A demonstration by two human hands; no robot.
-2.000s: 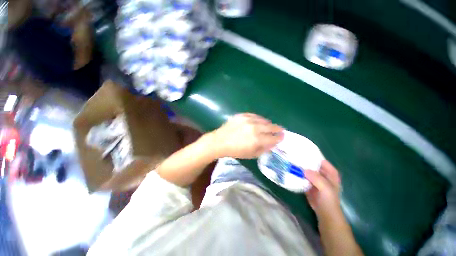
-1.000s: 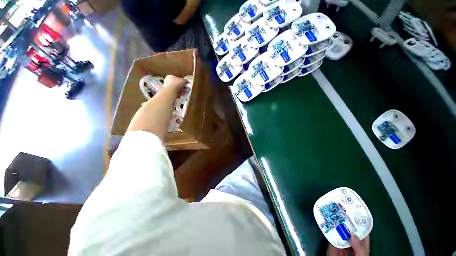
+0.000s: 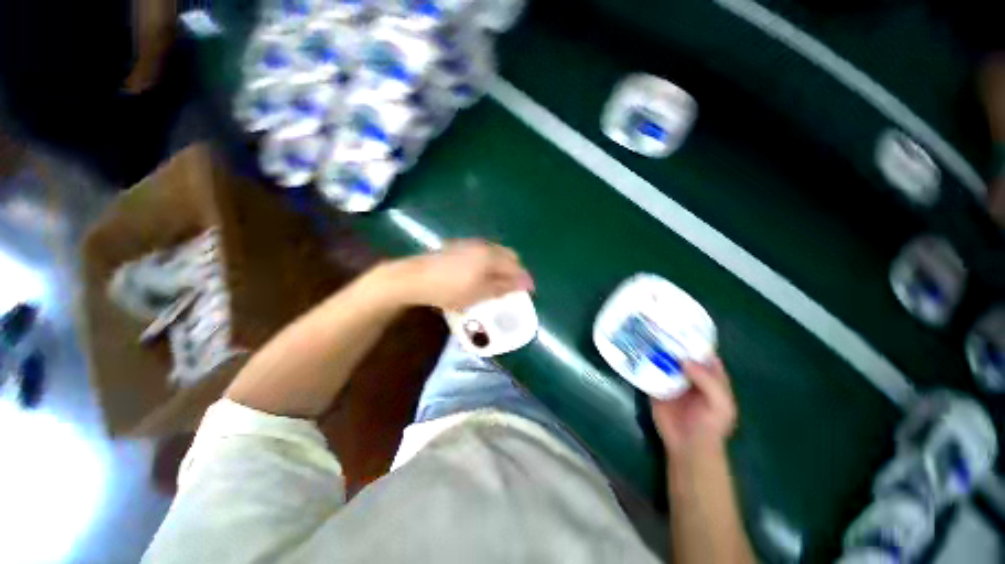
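My left hand (image 3: pixel 476 275) holds a white front cover (image 3: pixel 501 324) with a dark red spot, above the near edge of the belt. My right hand (image 3: pixel 699 405) holds a white back housing (image 3: pixel 650 325) by its lower right rim. The housing's open face is up and shows a blurred circuit board and a blue component. Cover and housing are apart, with the cover to the left. My left fingers hide part of the cover.
A large stack of housings (image 3: pixel 358 105) stands at upper left, a smaller one (image 3: pixel 937 463) at lower right. One housing (image 3: pixel 649 115) lies beyond the white strip (image 3: pixel 683 220); several lie far right. A cardboard box (image 3: pixel 105 331) holds white pieces. A person's arm (image 3: pixel 151 44) shows upper left.
My left hand has come out of the cardboard box with a cover and moved right over the belt edge. My right hand still holds the housing. The camera view has turned.
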